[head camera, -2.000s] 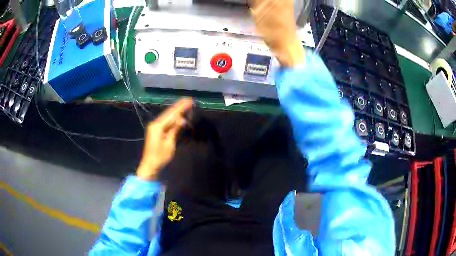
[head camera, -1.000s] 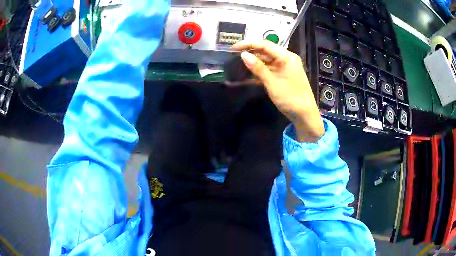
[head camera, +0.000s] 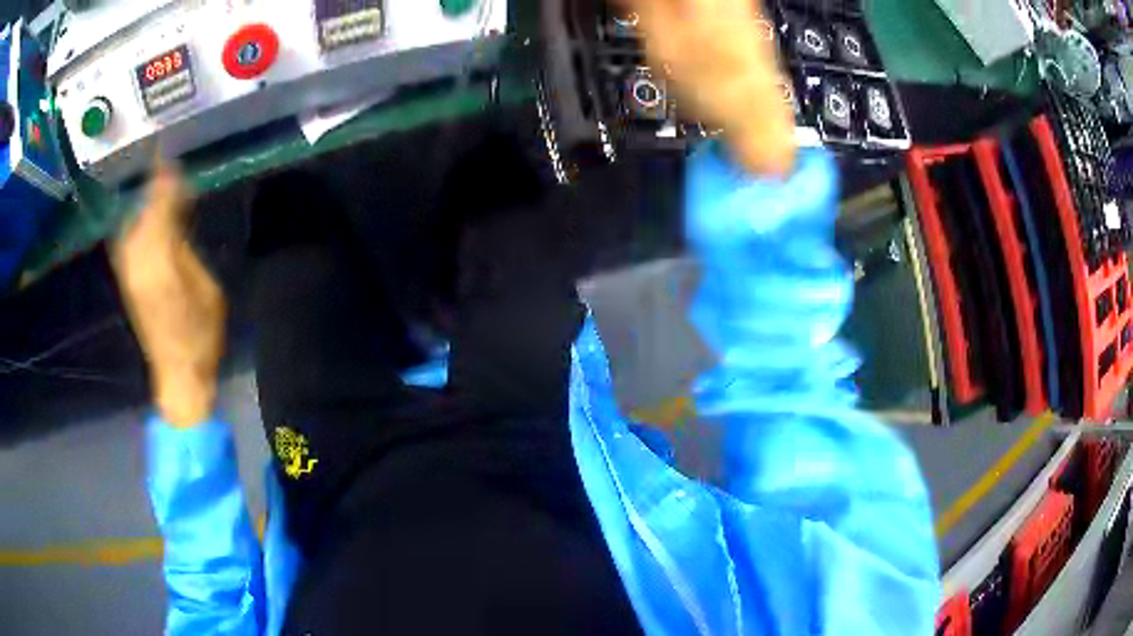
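The black pocket tray (head camera: 808,131) lies at the top right, with several black parts (head camera: 646,92) with pale rings in its pockets. My right hand (head camera: 727,81) is over this tray, blurred and cut off by the top edge; its fingers and anything in them cannot be made out. My left hand (head camera: 172,286) is in front of the left end of the white press machine (head camera: 410,62), just below its front edge. It is blurred, and I cannot tell whether it holds something.
The machine panel has a red button (head camera: 250,52), a green button (head camera: 95,119) and a display (head camera: 165,77) with red digits. A blue box (head camera: 35,137) is at the left edge. Red and black upright slabs (head camera: 994,273) stand at the right. My black-clothed lap is below the bench.
The view has turned to the right. My right hand has moved from in front of the panel to over the tray. My left hand has come down from the machine to its front left. The left display now shows red digits.
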